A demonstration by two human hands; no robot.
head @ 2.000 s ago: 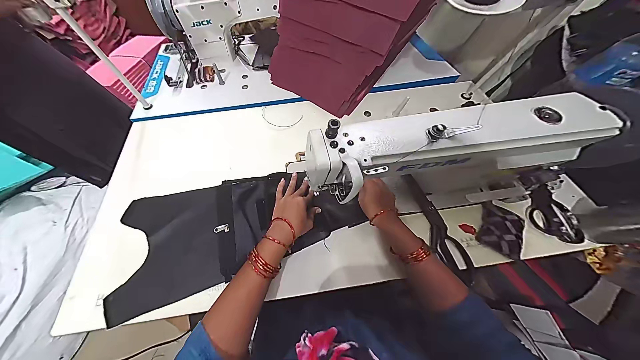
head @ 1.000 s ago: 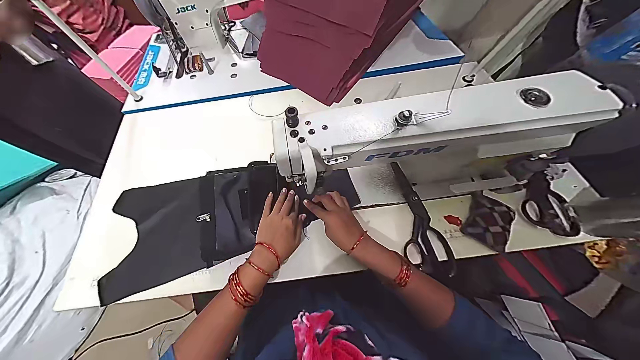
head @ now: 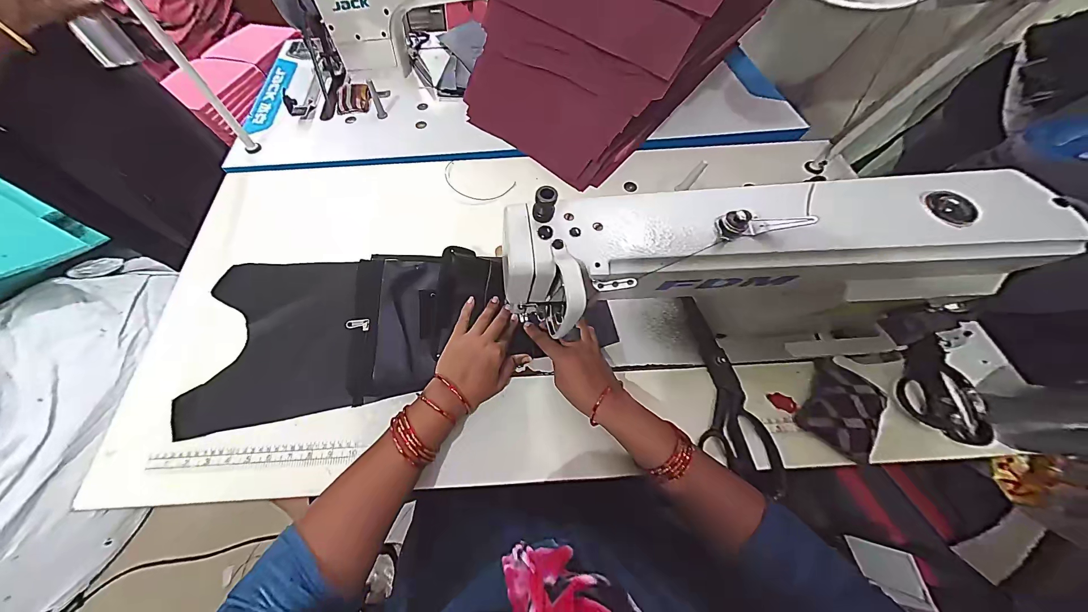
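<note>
A white FDM sewing machine [head: 799, 238] stands across the table, its needle area partly hidden by the presser parts and my fingers. Black fabric [head: 289, 331] with a zipper pull [head: 359, 325] and a raised strap-like band lies to the left and runs under the machine head. My left hand [head: 480, 353] rests flat on the fabric just left of the needle area, fingers slightly spread. Close to the presser foot on the right, my right hand [head: 580, 365] touches the fabric edge with its thumb and fingers apart. Black-handled scissors [head: 728, 382] lie right of my right hand.
A stack of maroon fabric pieces [head: 586, 76] overhangs the back of the table. Behind stands a second sewing machine [head: 361, 38]. A printed ruler scale [head: 255, 455] runs along the front left. More scissors [head: 943, 395] and a checked cloth [head: 841, 408] are at the right.
Two seconds ago my right hand was right of the machine head; it has come to the front of the presser foot, near my left hand. The fabric's right end shows more beyond the head.
</note>
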